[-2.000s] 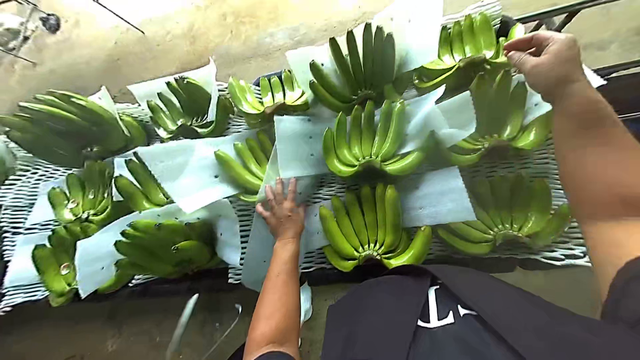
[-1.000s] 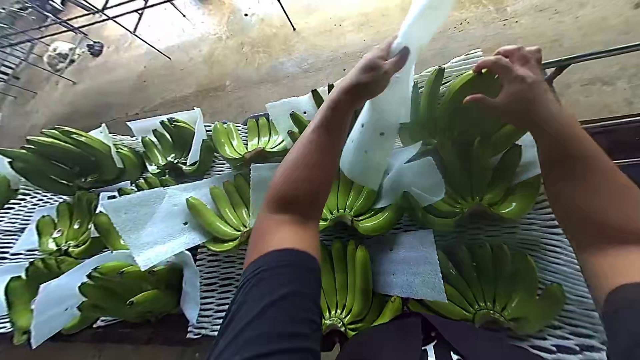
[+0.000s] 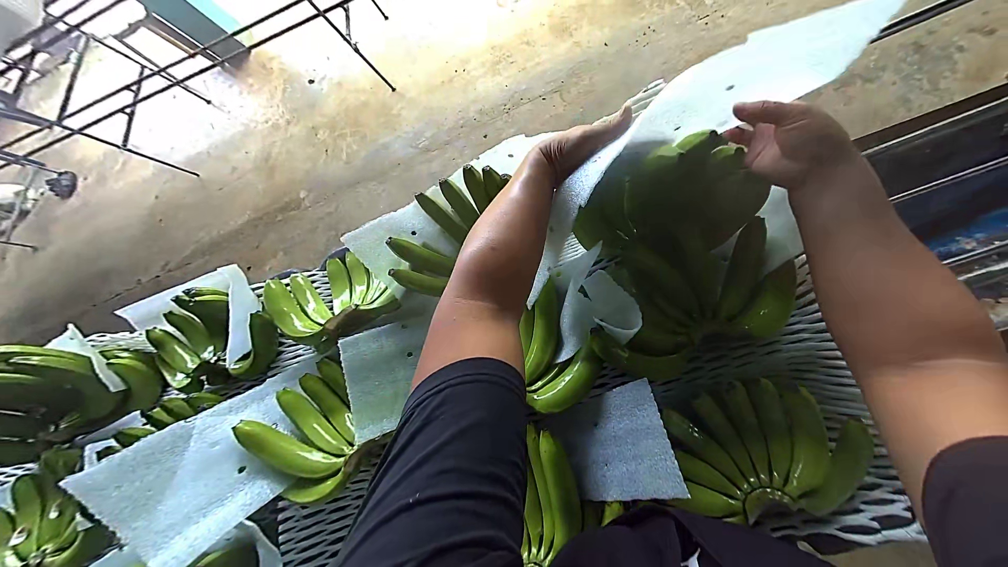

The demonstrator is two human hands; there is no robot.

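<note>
A white foam sheet [image 3: 756, 71] rises at the upper right, beside and partly over a hand of green bananas [image 3: 677, 197]. My left hand [image 3: 587, 146] is against the sheet's left side, its fingers mostly hidden behind it. At the sheet's lower right edge is my right hand [image 3: 787, 142], fingers curled beside the tips of those bananas; whether it grips the sheet or a banana is unclear. Below lies another hand of bananas [image 3: 701, 291], with a crumpled foam sheet [image 3: 614, 307] at its left. A further banana hand [image 3: 764, 449] rests nearer to me, next to a flat foam sheet [image 3: 622, 441].
More green banana hands [image 3: 307, 441] and foam sheets [image 3: 189, 465] cover the left of the white mesh surface [image 3: 315, 535]. Metal rods [image 3: 157, 71] stand over the concrete floor [image 3: 299, 157] at the upper left. Dark rails [image 3: 945, 173] run along the right.
My left hand was flat on a sheet among the bananas, then held a raised sheet; it is now farther right. The raised sheet now spreads toward the upper right. The view has shifted.
</note>
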